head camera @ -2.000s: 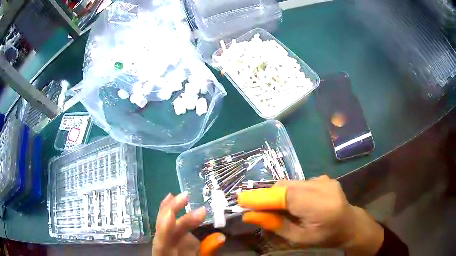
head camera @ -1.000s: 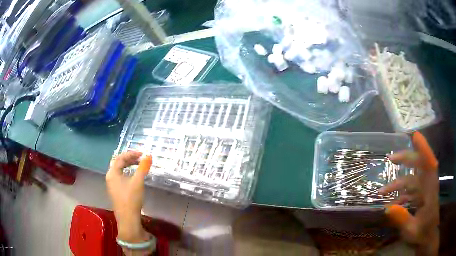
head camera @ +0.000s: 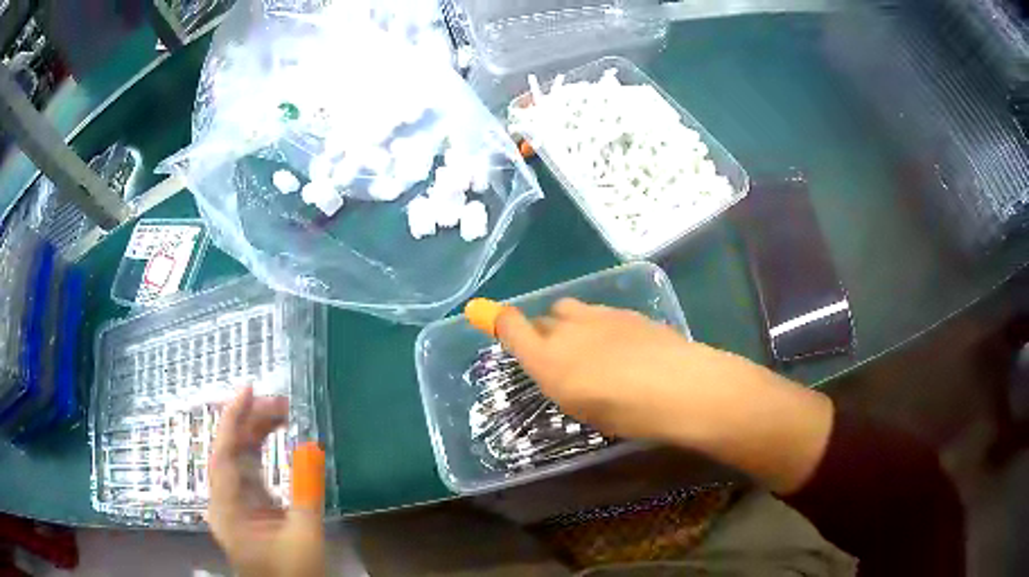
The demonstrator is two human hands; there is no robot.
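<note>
My left hand [head camera: 265, 485], an orange cot on its thumb, is over the lower right of the clear blister tray [head camera: 203, 358]; its fingers are apart and I see nothing held. The tray has slim white and silver pieces in rows. My right hand [head camera: 621, 366] reaches across the clear tub of metal rods [head camera: 513, 423], its orange-cotted fingertip at the tub's back left rim, near the bag. Its other fingertips are hidden, so I cannot tell whether it holds anything. The clear bag [head camera: 372, 271] of chunky white caps [head camera: 434, 209] lies behind the tub.
A clear tub of white sleeves [head camera: 632, 158] stands behind the rods. A black phone [head camera: 799, 271] lies to the right. A small labelled box [head camera: 160, 262] and blue-edged stacked trays [head camera: 40, 338] are at left. Ribbed clear trays [head camera: 959, 101] are far right, blurred.
The view swung left, then back right. The white piece seen at my hands two seconds ago no longer shows. My right hand has moved from the tub's right side across it towards the bag.
</note>
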